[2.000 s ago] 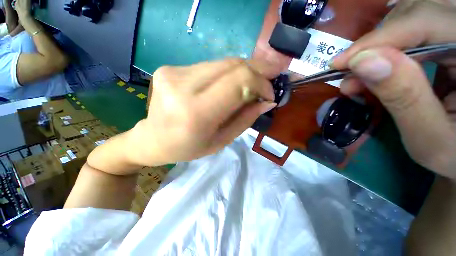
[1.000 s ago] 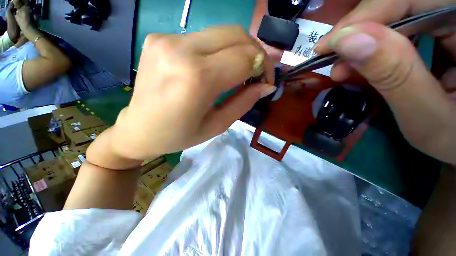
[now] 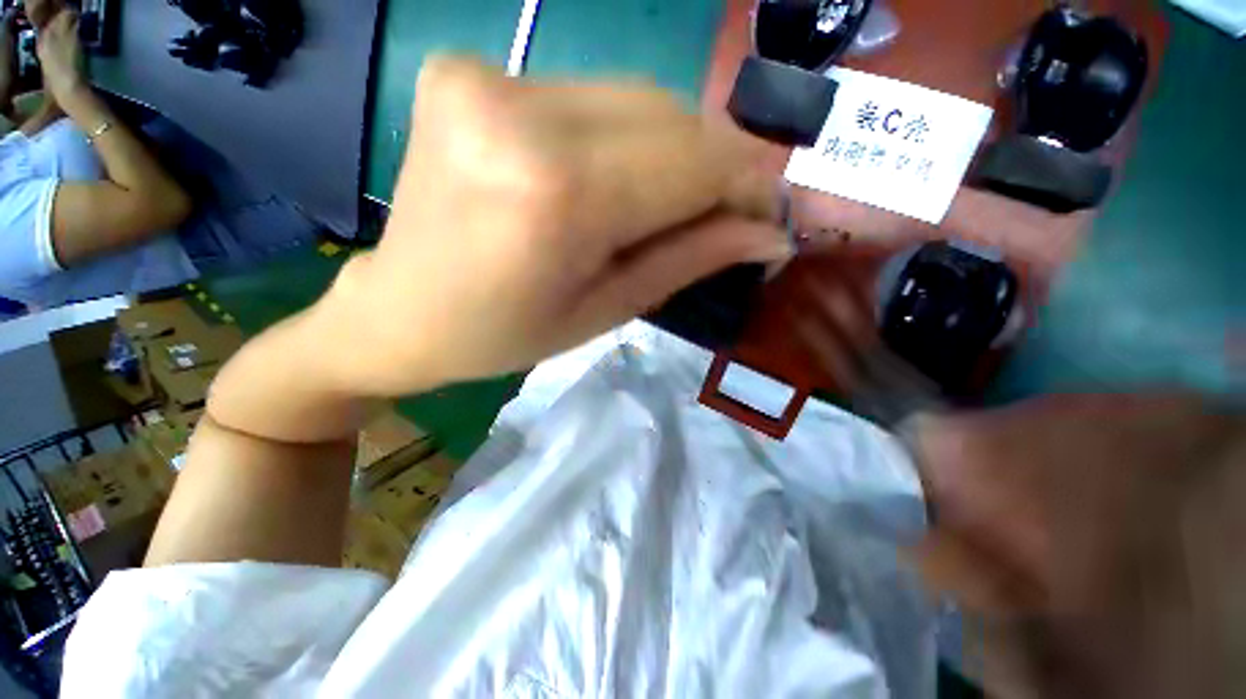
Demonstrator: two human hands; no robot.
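Observation:
The reddish-brown fixture [image 3: 1059,253] lies in front of me with a white label [image 3: 891,145]. Glossy black housings sit at its upper left [image 3: 809,30], upper right [image 3: 1082,79] and lower right [image 3: 947,303]. My left hand [image 3: 547,225] is over the lower-left station, thumb and finger pinched together. It hides that station, and what it pinches cannot be made out. My right hand [image 3: 1093,526], strongly blurred, is at the lower right. It holds the blurred tweezers [image 3: 881,376], which point up and left beside the lower-right housing.
The fixture's loop handle [image 3: 788,418] overhangs the near bench edge by my white garment. A white strip [image 3: 522,34] lies on the green bench [image 3: 437,62]. Black parts [image 3: 235,38] lie on a grey surface at upper left, near another person's arm [image 3: 126,184]. Cartons [image 3: 130,471] stand lower left.
My right hand and the tweezers have moved from the upper right, over the fixture, down to the lower right, uncovering the label and upper-right housing. My left hand remains at the lower-left station.

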